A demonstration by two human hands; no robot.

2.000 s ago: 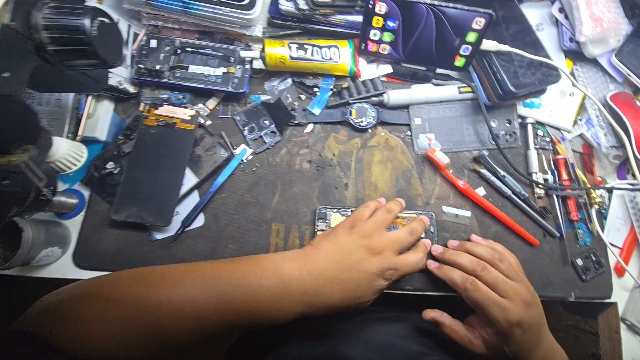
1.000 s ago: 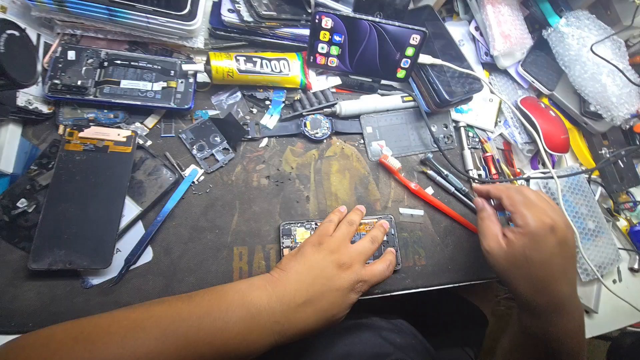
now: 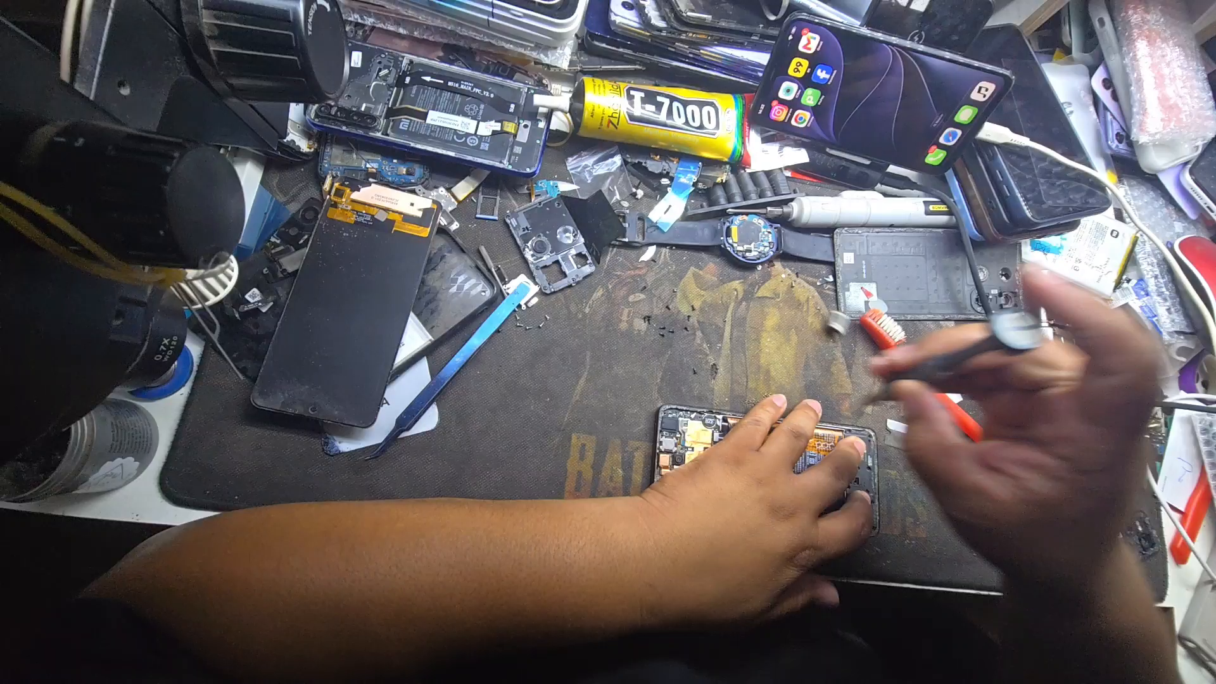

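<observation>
My left hand (image 3: 769, 494) lies spread over an opened phone (image 3: 698, 434) at the mat's front edge, its fingertips resting across the exposed internals. To the right of the phone, my right hand (image 3: 1026, 427) is raised and holds a slim dark screwdriver (image 3: 950, 361), blurred, its tip pointing left and down toward the phone. Beneath that hand lies a red brush (image 3: 885, 328), its handle partly hidden. A small white strip (image 3: 896, 427) rests beside the phone.
Blue tweezers (image 3: 456, 366) and a detached phone screen (image 3: 347, 318) lie left. Behind are a yellow glue tube (image 3: 660, 119), an opened watch (image 3: 750, 237), a white pen-shaped tool (image 3: 869, 210), a grey back cover (image 3: 926, 275) and a lit phone (image 3: 883, 95). Microscope parts (image 3: 123, 190) overhang the left.
My right hand has left the phone's right edge, reached to the tools at the right, and come back toward the phone holding a screwdriver. My left hand stays on the phone.
</observation>
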